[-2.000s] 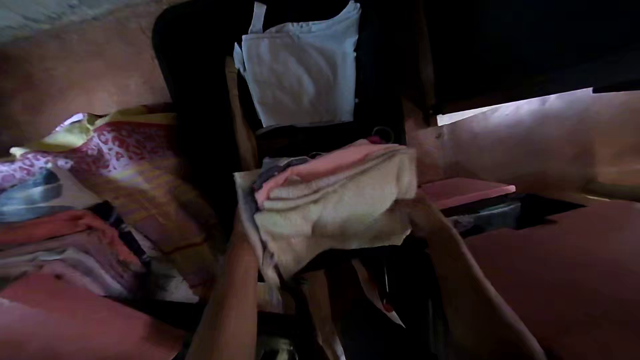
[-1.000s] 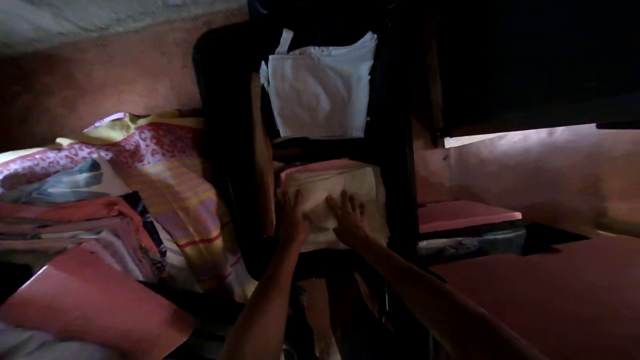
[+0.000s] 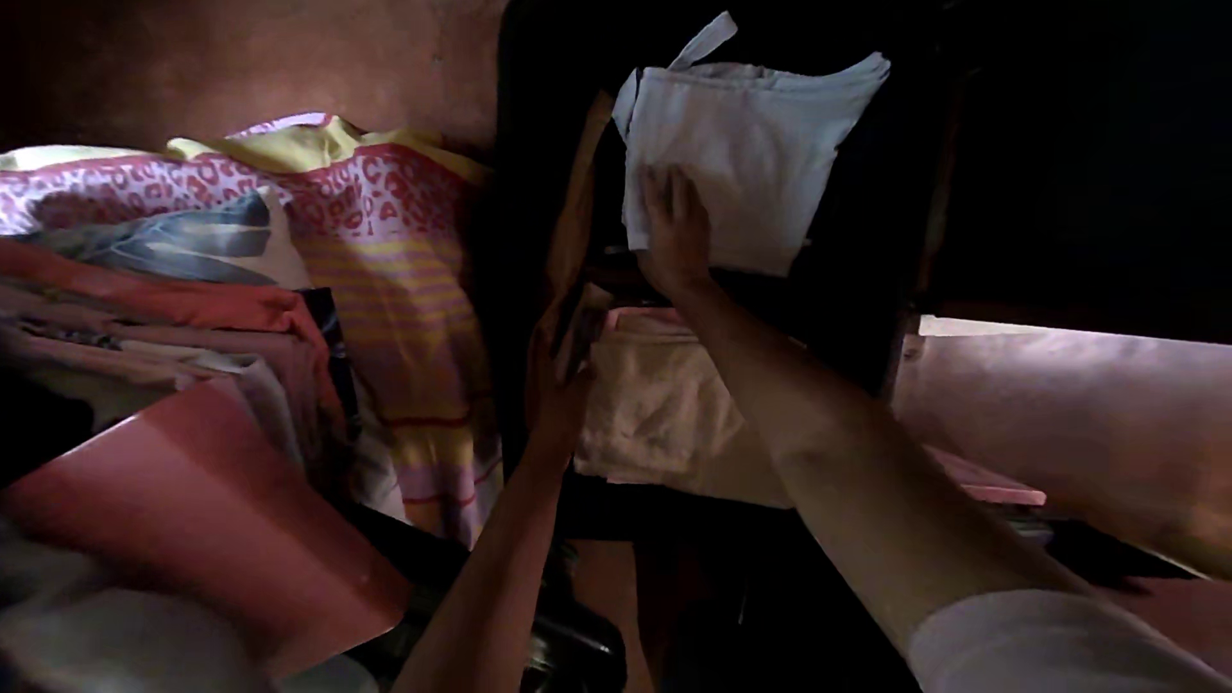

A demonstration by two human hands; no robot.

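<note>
My right hand (image 3: pixel 677 226) lies on the lower left part of a folded white cloth (image 3: pixel 746 164) with a strap at its top. My left hand (image 3: pixel 561 385) is at the left edge of a folded beige cloth (image 3: pixel 654 409), beside a brown strip (image 3: pixel 575 207); the dimness hides whether its fingers grip anything. Pink fabric (image 3: pixel 645 320) shows along the top of the beige cloth. Both cloths lie in a dark area, one above the other in view.
At left, a stack of folded clothes (image 3: pixel 192 327) rests by a patterned pink and yellow cloth (image 3: pixel 404 289). A pink panel (image 3: pixel 231 520) stands at lower left. A dark piece of furniture (image 3: pixel 1088 164) fills the upper right, and a pink board (image 3: pixel 991 481) is below it.
The beige cloth bundle, held up between both hands at first, now lies down. My right hand has moved from it up to the white cloth; my left hand has moved to its left edge.
</note>
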